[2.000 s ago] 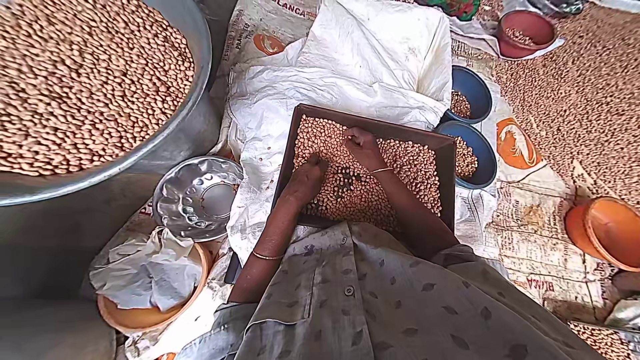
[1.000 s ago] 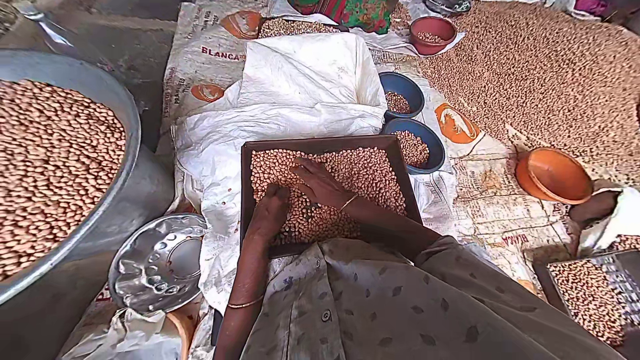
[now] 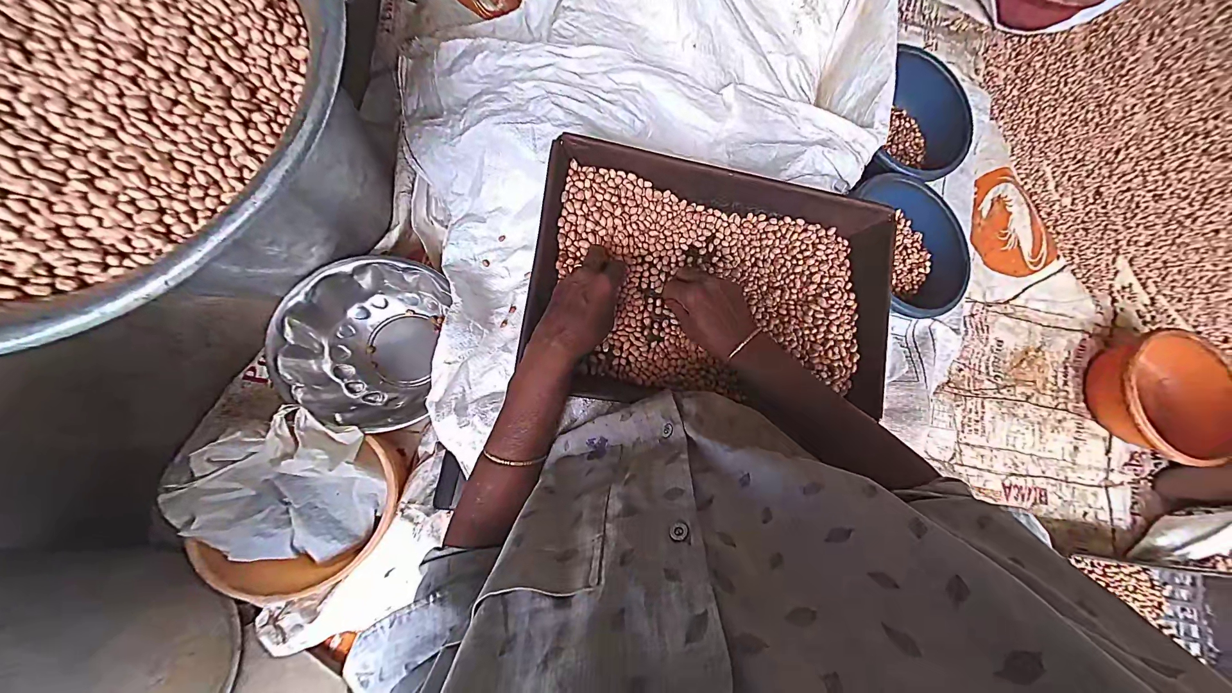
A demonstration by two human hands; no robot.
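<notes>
A dark rectangular tray (image 3: 722,188) lies tilted in front of my body, with pinkish-tan nuts or beans (image 3: 799,279) spread over its bottom. My left hand (image 3: 582,303) rests on them in the tray's left part, its fingers curled; what is under the fingertips is hidden. Near the tray's middle, my right hand (image 3: 710,310) touches the same layer with bent fingers, and I cannot tell whether it pinches any. Dark gaps of the tray's bottom show between the two hands. A thin bangle circles each forearm.
A large metal basin (image 3: 332,106) full of the same nuts or beans stands at left, above a fluted metal dish (image 3: 351,342) and an orange bowl (image 3: 385,481) holding crumpled sheeting. Two blue bowls (image 3: 938,115) adjoin the tray's right side. Farther right are orange bowls (image 3: 1179,395) and a big spread heap (image 3: 1126,154).
My hands were close together on the layer one second ago; now they are apart, a gap between them. The view has shifted.
</notes>
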